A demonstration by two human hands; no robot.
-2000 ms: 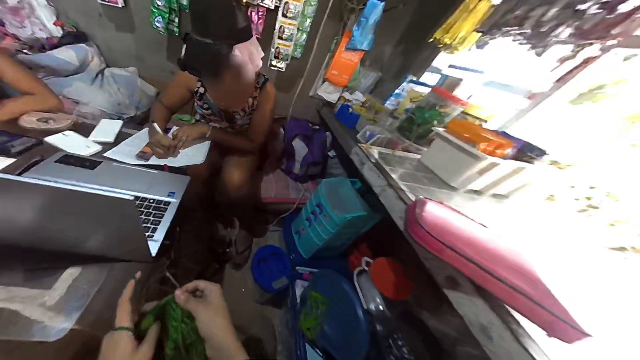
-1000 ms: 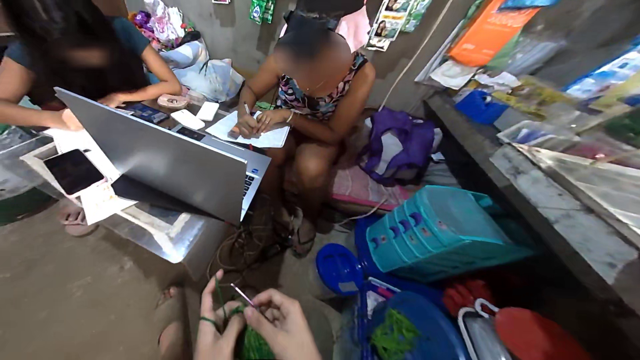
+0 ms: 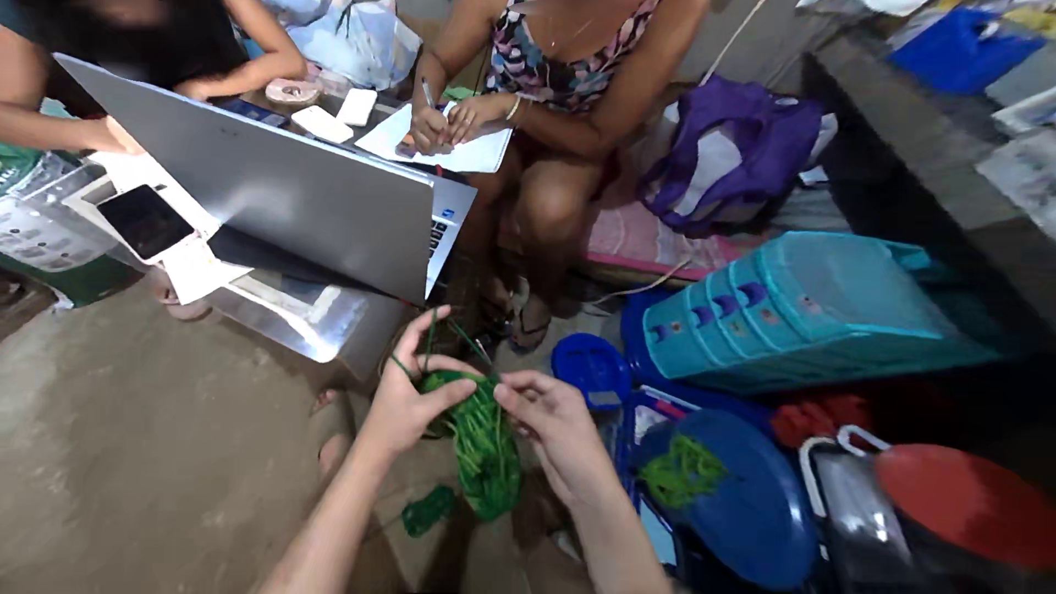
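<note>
Green crocheted yarn work [image 3: 485, 450] hangs between my two hands at the lower middle of the head view. My left hand [image 3: 417, 396] pinches its upper left edge with the thumb, and a strand of green yarn loops over the raised index finger. My right hand [image 3: 549, 412] holds a thin crochet hook [image 3: 485, 355] at the work's upper right edge; only part of its shaft shows. A small dark green bundle of yarn [image 3: 428, 511] lies low, left of the work. Lighter green yarn [image 3: 683, 470] rests on a round blue lid to the right.
A silver laptop [image 3: 289, 181] stands on a small table at the left, with a phone [image 3: 146, 221] beside it. Two people sit beyond, one writing on paper [image 3: 483, 150]. Rightward are teal drawers [image 3: 792, 305], the blue lid [image 3: 742, 511], a red lid [image 3: 965, 503] and a purple bag [image 3: 730, 153].
The view has swung a good deal. My hands stay together at the green work, and the left index finger is raised with yarn over it.
</note>
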